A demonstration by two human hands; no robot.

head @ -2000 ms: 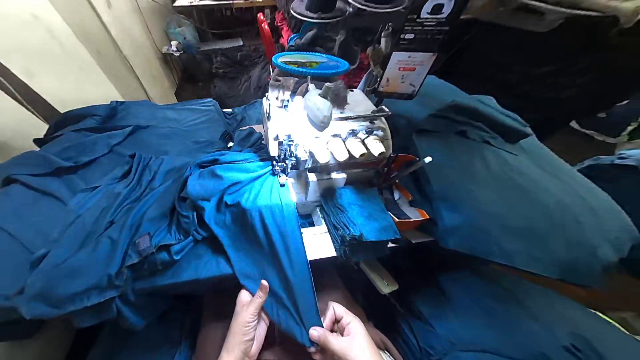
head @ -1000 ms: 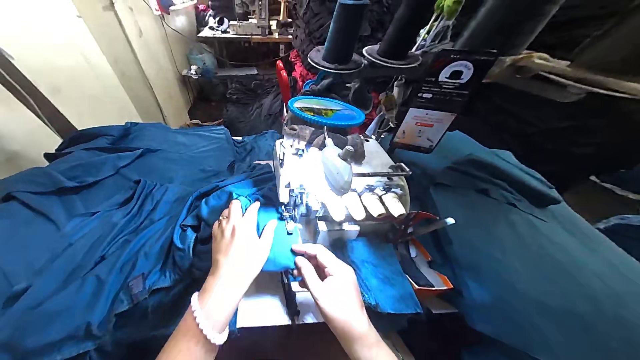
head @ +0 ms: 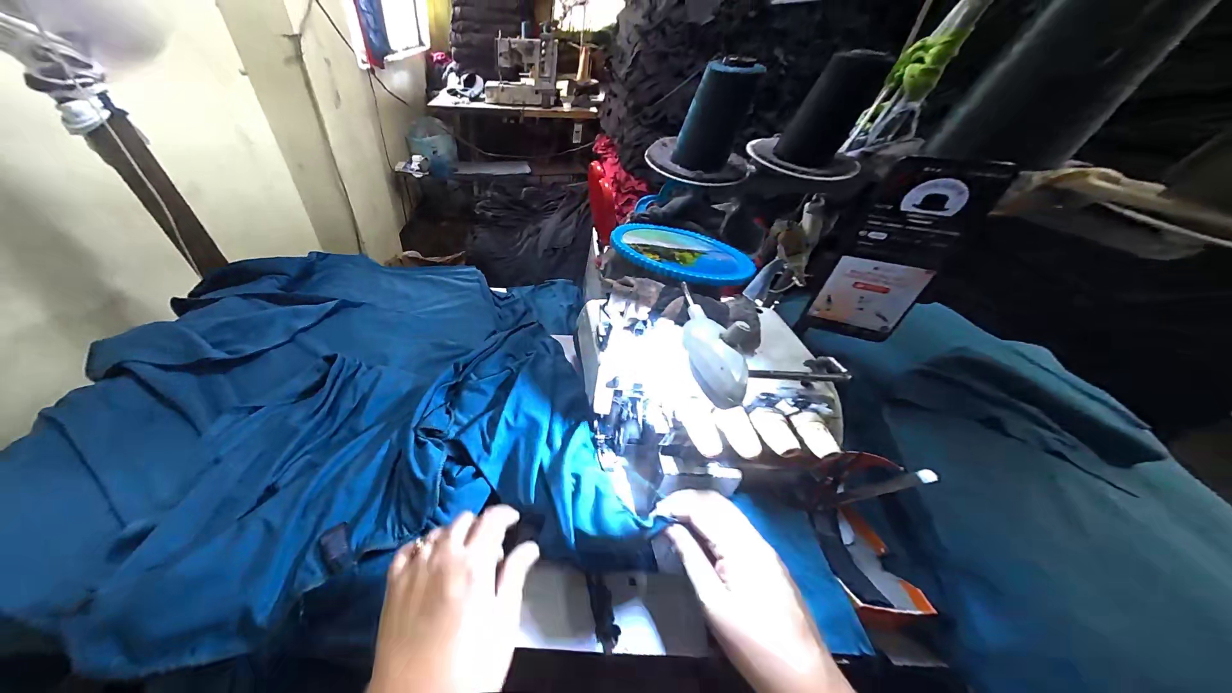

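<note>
An overlock sewing machine (head: pixel 707 385) stands in the middle under a bright lamp glare, its needle area partly washed out. Blue fabric (head: pixel 539 452) runs from the large heap at the left to the front of the machine. My right hand (head: pixel 731 577), just in front of the machine, pinches the fabric's edge between thumb and fingers. My left hand (head: pixel 457 587) lies at the lower edge of the fabric, fingers slightly spread and bent; whether it grips cloth is unclear. Stacked blue cloth pieces (head: pixel 808 577) lie beneath and right of my right hand.
Two thread cones (head: pixel 720 115) stand behind the machine. A phone (head: pixel 905 245) with a lit screen leans at the right. An orange-edged box (head: pixel 866 568) holds dark strips, with a metal-looking tool across it. More blue cloth (head: pixel 1039 500) spreads at the right; another sewing machine (head: pixel 525 72) stands behind.
My left hand has moved from the cloth beside the needle area toward the front left. My right hand stays at the fabric edge. Two seconds ago both hands held a long fabric edge lower down.
</note>
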